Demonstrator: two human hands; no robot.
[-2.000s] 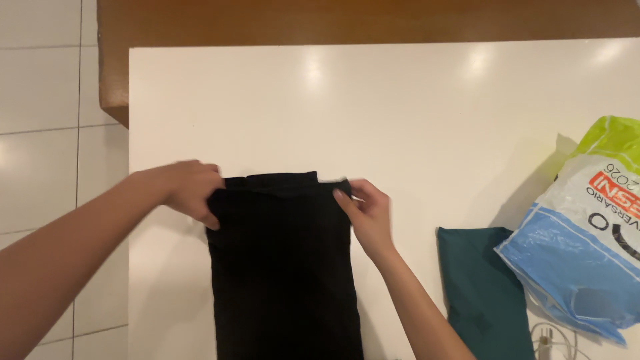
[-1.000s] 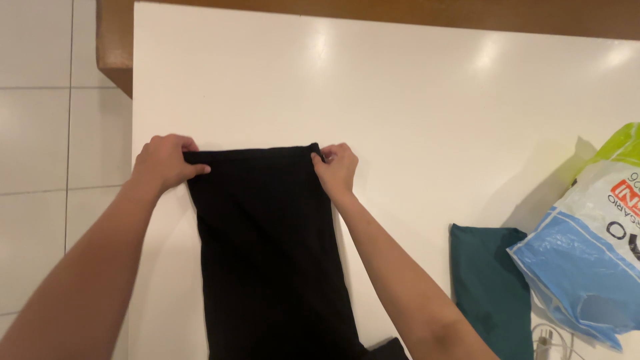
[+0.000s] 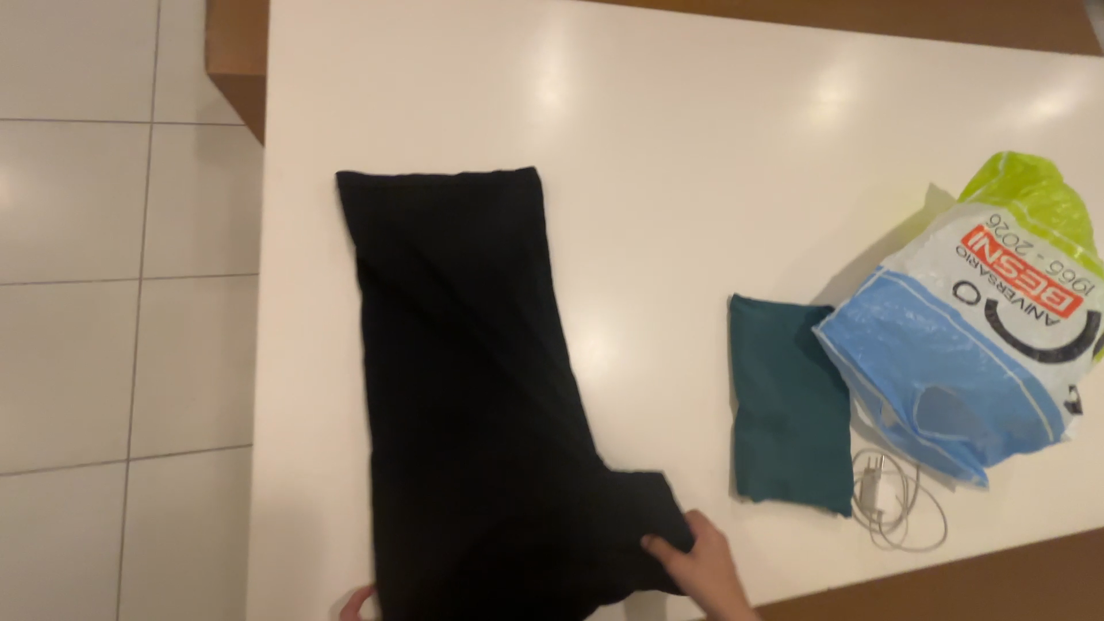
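Note:
A black fabric garment [image 3: 457, 362] lies spread flat on the white table, its straight hemmed end toward the far side and a short part jutting out at the lower right. My right hand [image 3: 703, 561] pinches the edge of that jutting part between thumb and fingers. Only a little of my left hand [image 3: 356, 604] shows at the bottom edge of the view, against the garment's left side; its grip is hidden. To the right of the garment is a folded dark green cloth [image 3: 789, 405].
A blue, white and green plastic bag [image 3: 975, 328] with printing lies at the right, touching the green cloth. Below it is a coiled white cable with a plug [image 3: 873, 487]. The white tabletop [image 3: 655, 172] has its left edge beside a tiled floor [image 3: 69, 371].
Both hands have left the garment's far hem and moved down to its near part. The garment, bunched at its far end two seconds ago, now lies longer, with the side part in view.

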